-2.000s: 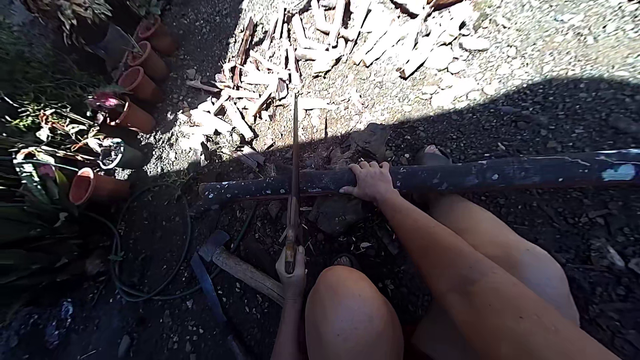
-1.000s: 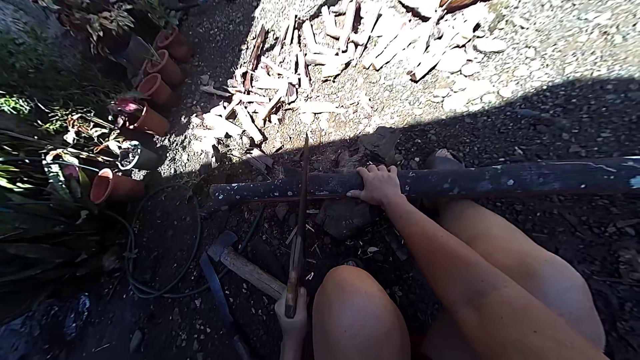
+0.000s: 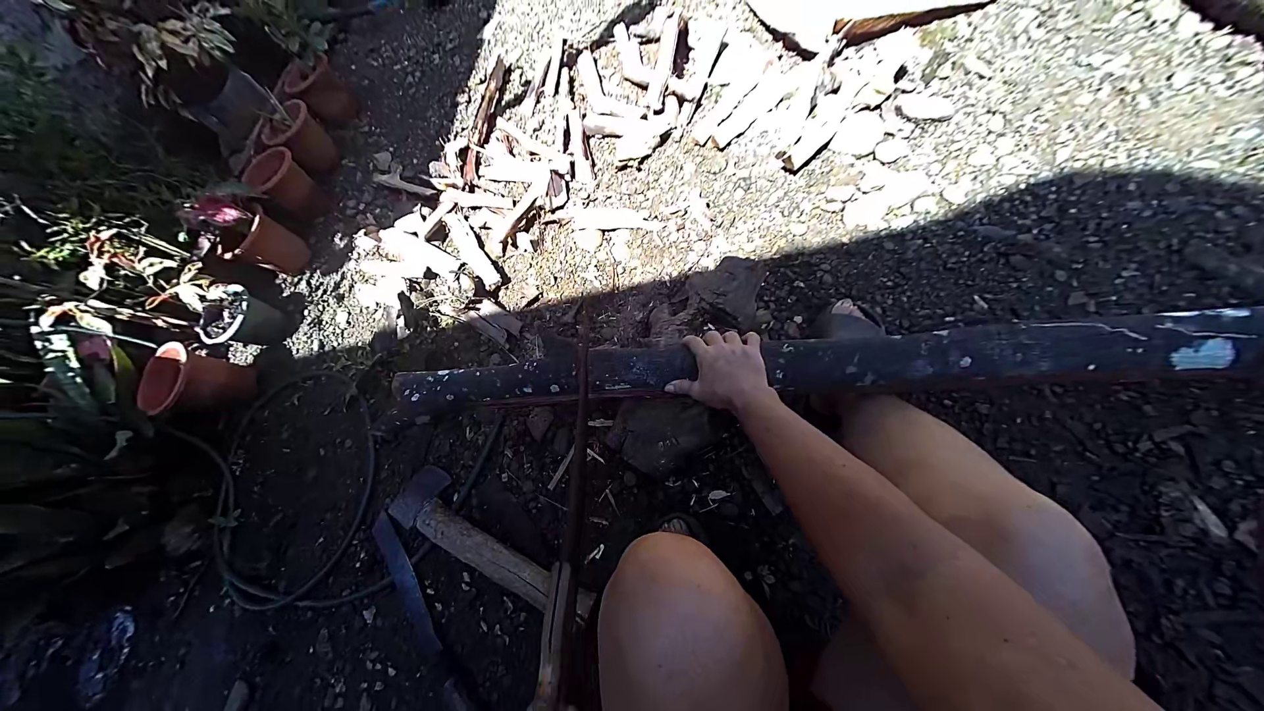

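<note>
A long, dark-painted wooden beam [image 3: 918, 361] lies across the view, with pale spots on its surface. My right hand [image 3: 729, 370] rests on top of it, fingers spread and palm down. Left of that hand, a narrow saw [image 3: 579, 444] crosses the beam, seen almost edge-on. Its handle [image 3: 557, 622] reaches down to the bottom edge, where only a sliver of my left hand [image 3: 547, 704] shows around it. Under the beam, between my hand and the saw, is a dark stone or block [image 3: 664, 433].
An axe or hammer with a wooden handle [image 3: 484, 553] and a machete-like blade [image 3: 407, 583] lie left of my knee. A hose [image 3: 229, 494] coils beyond them. Terracotta pots [image 3: 202, 383] line the left side. Split wood pieces [image 3: 474, 247] lie ahead in sunlight.
My left hand has drawn the saw back toward me, so its handle has moved down to the bottom edge. My right hand stays on the beam.
</note>
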